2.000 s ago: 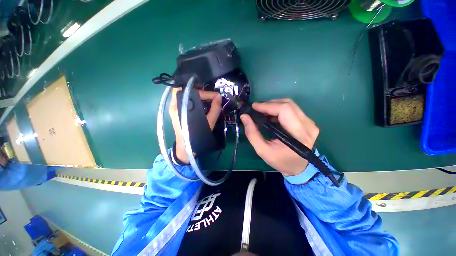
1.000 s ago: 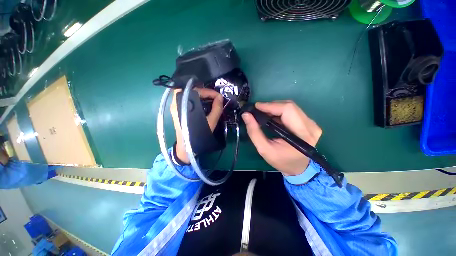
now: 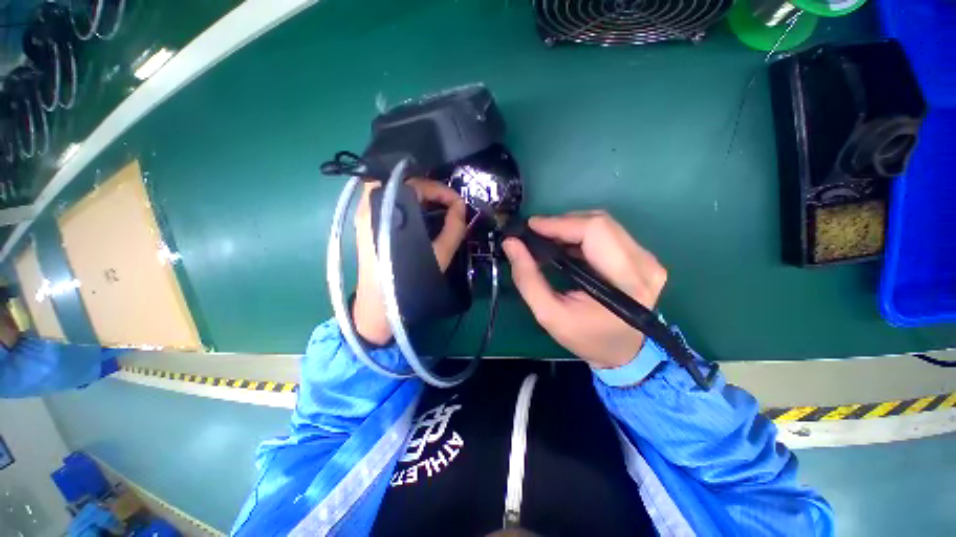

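Note:
A black headset [image 3: 435, 126] with two pale silver hoops lies over the green bench, its shiny earcup [image 3: 501, 173] open side up with a whitish patch inside. My left hand [image 3: 446, 215] reaches through the hoops and holds the headset, fingertips at the earcup's edge. My right hand [image 3: 592, 283] grips a black soldering iron [image 3: 603, 288] like a pen, its front end at the earcup's near edge. The iron's tip is too small to make out. Thin reddish and dark wires [image 3: 477, 226] run at the near edge.
A black iron stand [image 3: 844, 126] with a yellowish sponge [image 3: 849, 231] is at the right, beside a blue tray [image 3: 922, 252]. A fan grille [image 3: 629, 16] and green-rimmed solder reel [image 3: 770, 26] are at the back. Tan boards [image 3: 126, 257] lie left. A person's blue sleeve [image 3: 58, 365] shows far left.
The iron and my right hand have shifted very slightly at the earcup's near edge. The headset and my left hand have stayed nearly still.

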